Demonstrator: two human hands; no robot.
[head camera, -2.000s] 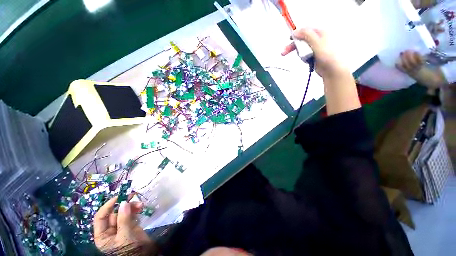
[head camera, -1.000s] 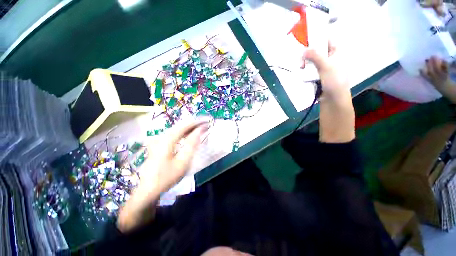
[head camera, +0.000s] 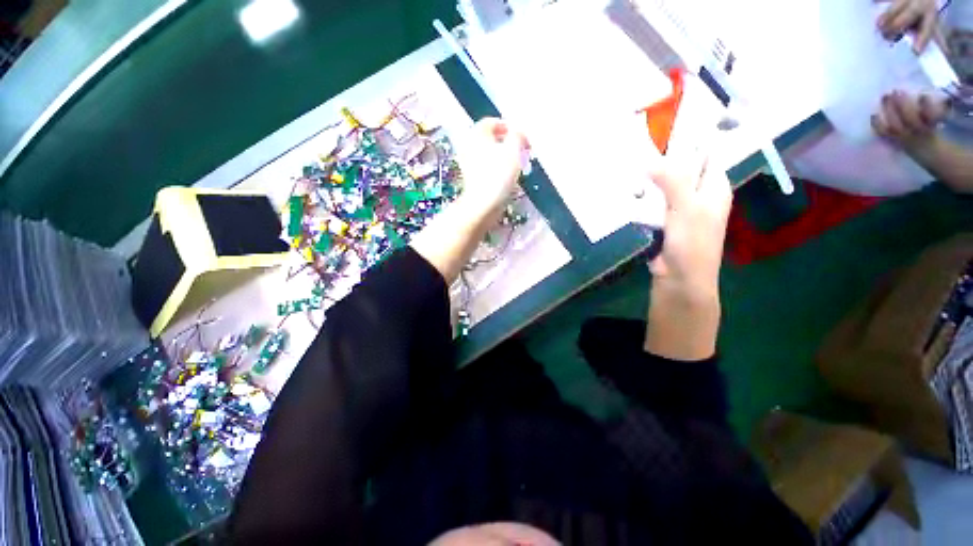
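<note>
My right hand is closed around a hand tool whose orange-red part shows above the fingers; its pale body is lost in glare and the hand. My left hand is over the right edge of the larger pile of wired green circuit boards, fingers bent together; whether it holds anything is unclear. My left forearm hides part of that pile. A smaller pile of boards lies at the lower left on the bench.
A yellow-and-black stand is behind the smaller pile. Stacked grey trays are at far left, with more boards in clear plastic. White sheets lie at right. Another person's hands are at upper right. Brown cartons are on the floor.
My left hand has moved from the smaller pile up and right, past the larger pile. My right hand, with the tool, has moved lower. The view has shifted slightly.
</note>
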